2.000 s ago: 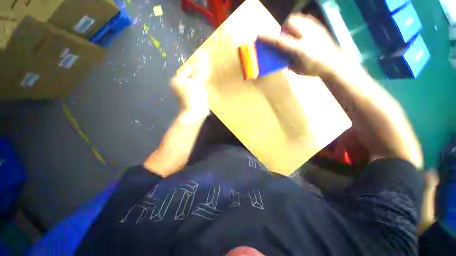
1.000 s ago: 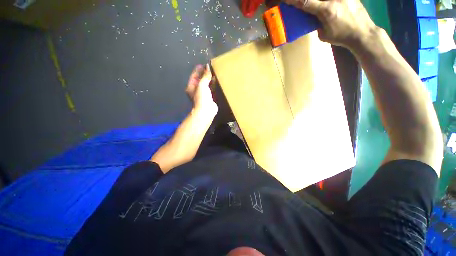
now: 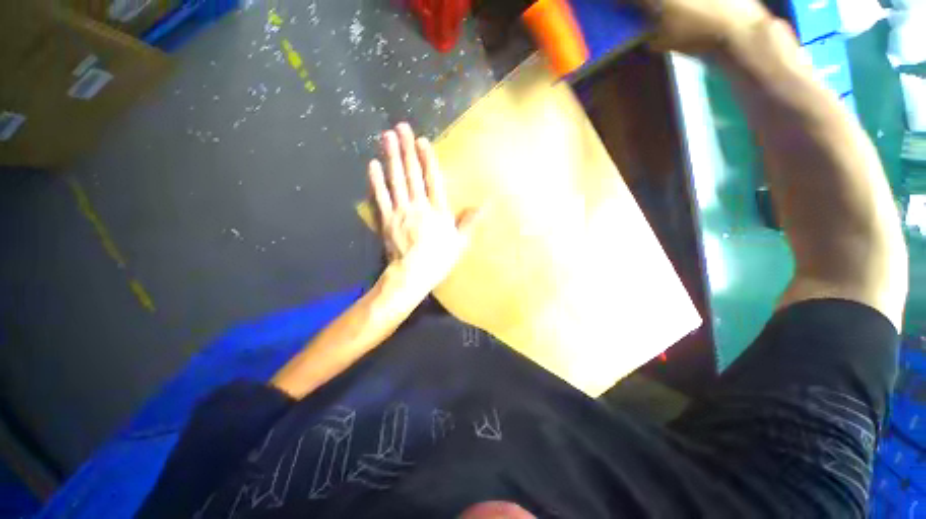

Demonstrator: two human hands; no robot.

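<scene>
A brown shipping carton (image 3: 553, 223) sits low in front of me with its closed top up, strongly lit on the right. My left hand (image 3: 414, 218) lies flat with fingers spread at the carton's left edge, holding nothing. My right hand (image 3: 701, 20) holds the blue and orange tape dispenser (image 3: 599, 35) at the carton's far corner, at the top of the picture. Part of the right hand is cut off by the top edge. The tape on the carton cannot be made out.
The green workbench (image 3: 746, 294) runs along the right, with blue product boxes (image 3: 817, 20) at its far end. Labelled brown cartons (image 3: 71, 91) stand at the upper left. A red stool (image 3: 439, 20) is beyond the carton. Blue material (image 3: 234, 355) lies at the lower left.
My left hand has moved from gripping the carton's side to lying flat at its left edge. The dispenser stays near the far end. The view has shifted, showing the labelled cartons again.
</scene>
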